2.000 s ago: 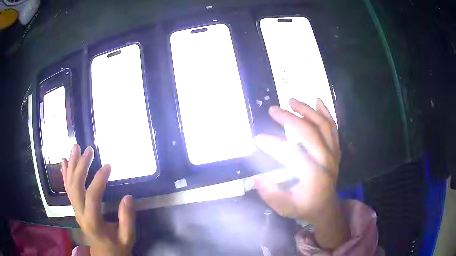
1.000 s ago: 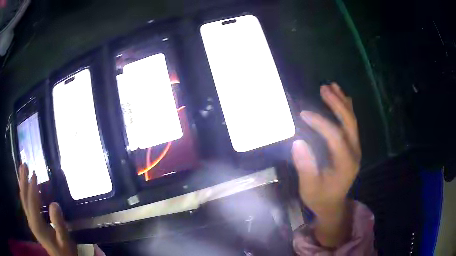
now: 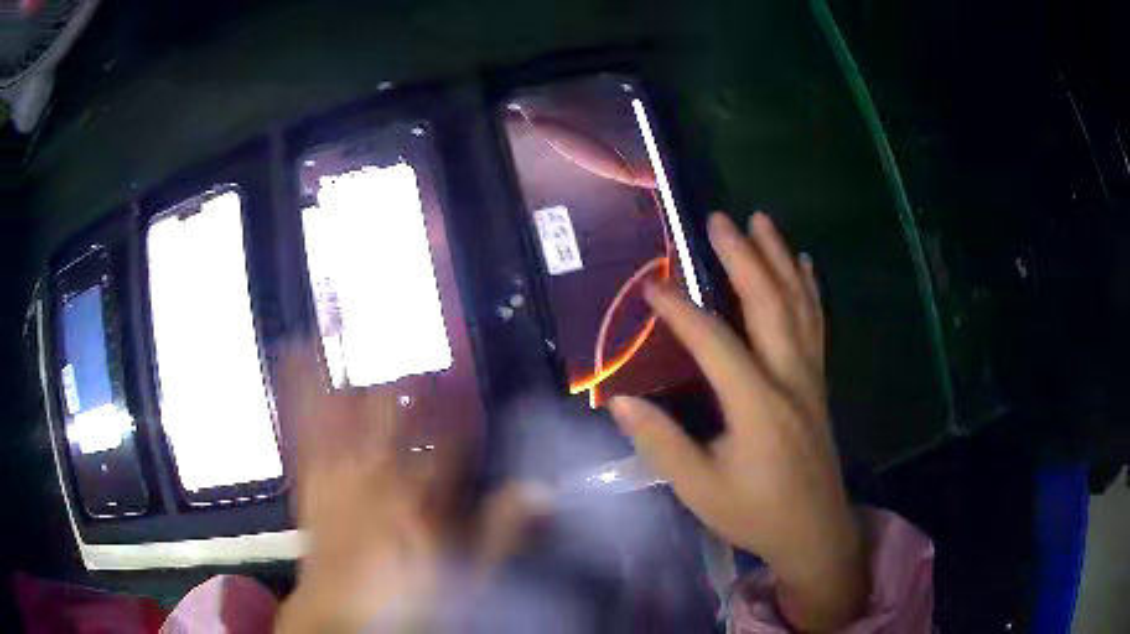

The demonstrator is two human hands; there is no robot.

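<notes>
A black carrier tray point(image 3: 279, 310) holds several phones in a row. The rightmost phone point(image 3: 582, 211) shows a reddish picture with a curved band, a white strip along its right side and a small white label. My right hand point(image 3: 756, 409) is over its lower right part, index fingertip at the screen, fingers apart, holding nothing. My left hand point(image 3: 384, 508) is blurred over the lower end of the third phone from the left point(image 3: 378, 273), which shows a white panel. The second phone point(image 3: 213, 347) is all white. The leftmost phone point(image 3: 93, 372) shows blue and white.
A white strip point(image 3: 198, 549) runs along the tray's near edge. Part of a fan point(image 3: 37, 43) is at the top left. A green line point(image 3: 882, 161) crosses the dark mat on the right. Pink cloth point(image 3: 87, 609) is at the bottom left, and a blue edge point(image 3: 1059, 545) at the right.
The rightmost screen has changed from white to the reddish picture. My left hand has moved right from the leftmost phone to the third. My right hand has moved left onto the rightmost phone.
</notes>
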